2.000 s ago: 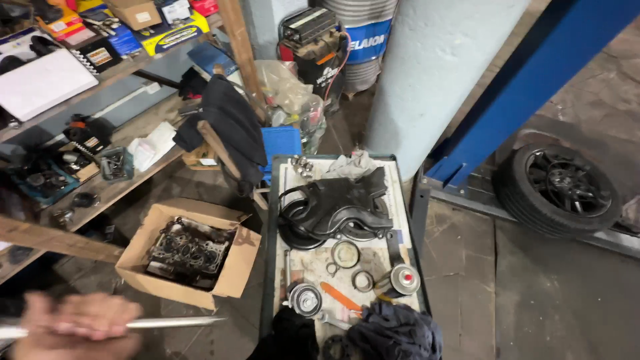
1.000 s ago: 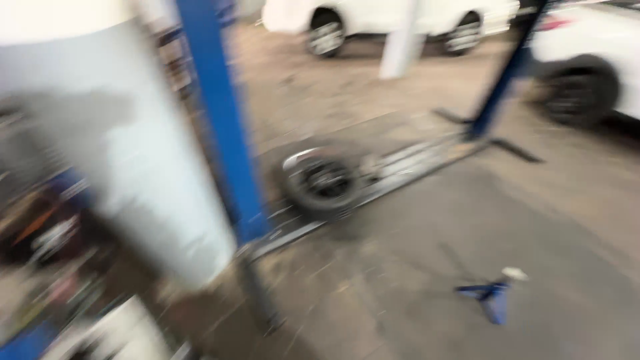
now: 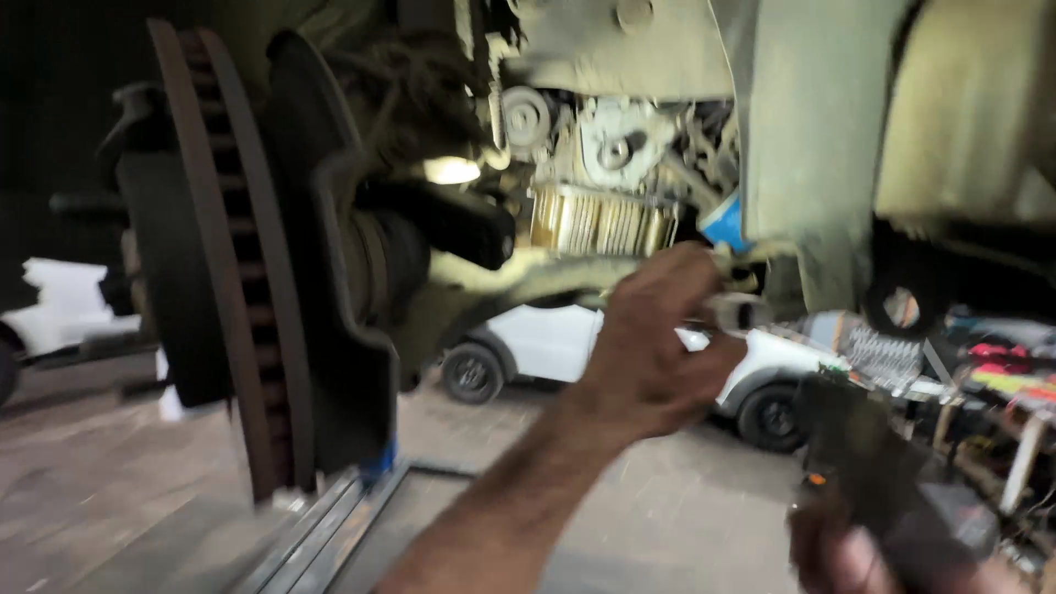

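Observation:
My left hand (image 3: pixel 664 355) reaches up in the middle, its fingers closed around a small metal cylinder, apparently a socket (image 3: pixel 738 313). At the lower right my right hand (image 3: pixel 866 557) grips a dark, blurred tool (image 3: pixel 862 454); its exact kind cannot be told. Above and beyond the left hand is the open side of an engine, with a light metal cover (image 3: pixel 623 144), a pulley (image 3: pixel 526 120) and a ribbed metal oil pan (image 3: pixel 602 221). Something blue (image 3: pixel 726 223) shows just above the fingers.
A vented brake disc (image 3: pixel 239 247) and its dark dust shield (image 3: pixel 355 371) stand close on the left. A pale panel (image 3: pixel 813 124) hangs at the upper right. White cars (image 3: pixel 536 338) are parked behind. A cluttered bench (image 3: pixel 1015 388) is at the right, and a lift part (image 3: pixel 330 528) lies low.
The view has swung from the workbench, past a wheel on the floor, to a car's underside. A hand holding a long metal tool showed earlier; now both hands are in view with other things.

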